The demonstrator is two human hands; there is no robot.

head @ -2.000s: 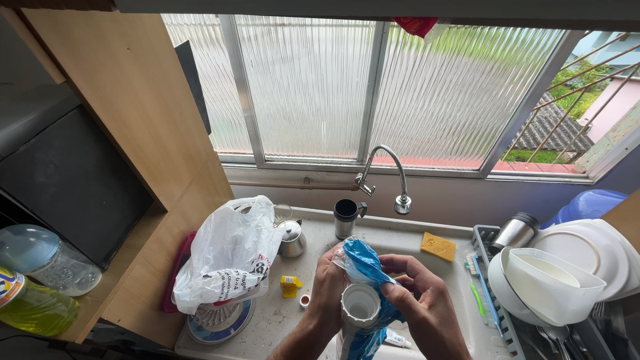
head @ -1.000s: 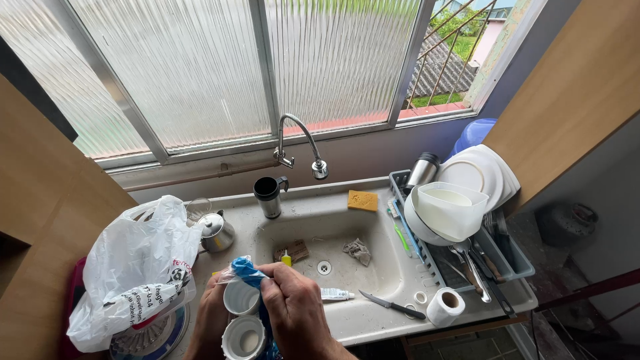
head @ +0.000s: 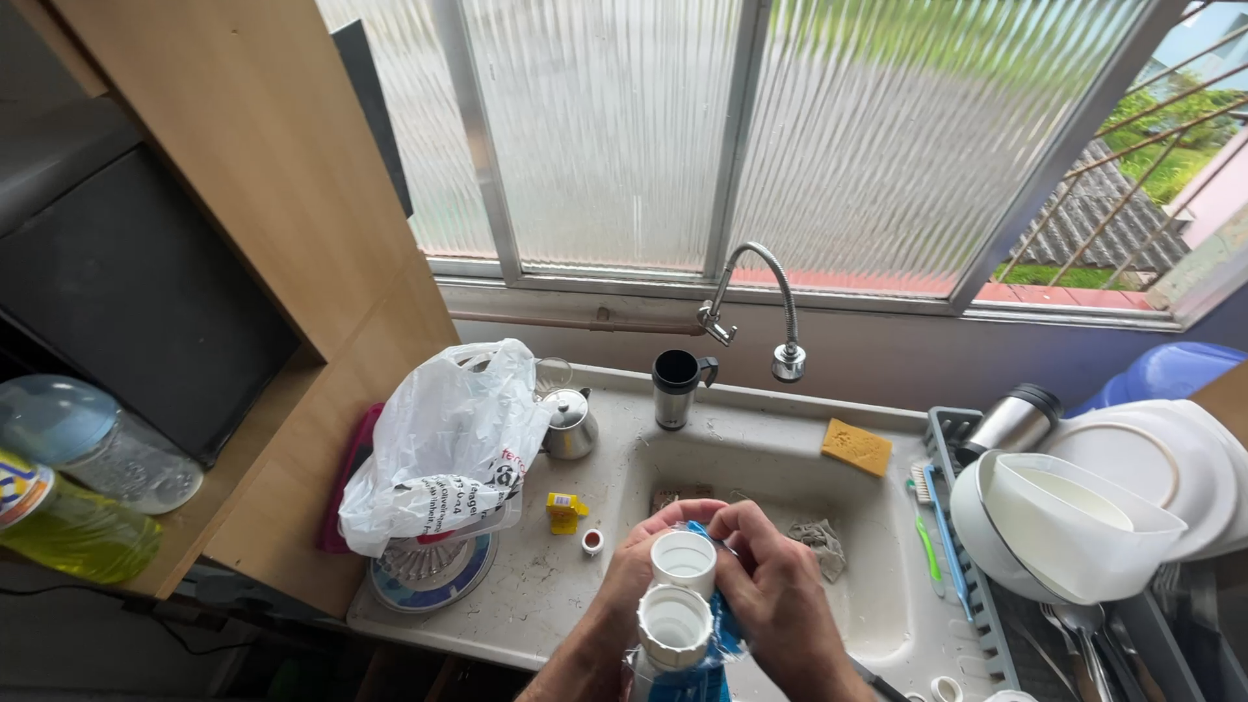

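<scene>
A white plastic pipe fitting with two round openings, partly in blue and clear plastic packaging, is held between both hands over the near edge of the sink. My left hand grips its left side, fingers curled behind the upper opening. My right hand pinches the packaging at the right side. Left of the hands, a small yellow object and a small white ring-shaped piece lie on the counter. The lower end of the fitting is hidden by the packaging and the frame edge.
The sink basin holds a crumpled rag. Behind stand a travel mug, a gooseneck faucet and a yellow sponge. A white plastic bag and metal pot are left; a dish rack with bowls stands right.
The blue packaging, bunched above the fitting's openings two seconds ago, now lies behind and to the right of them. The view has swung right and back.
</scene>
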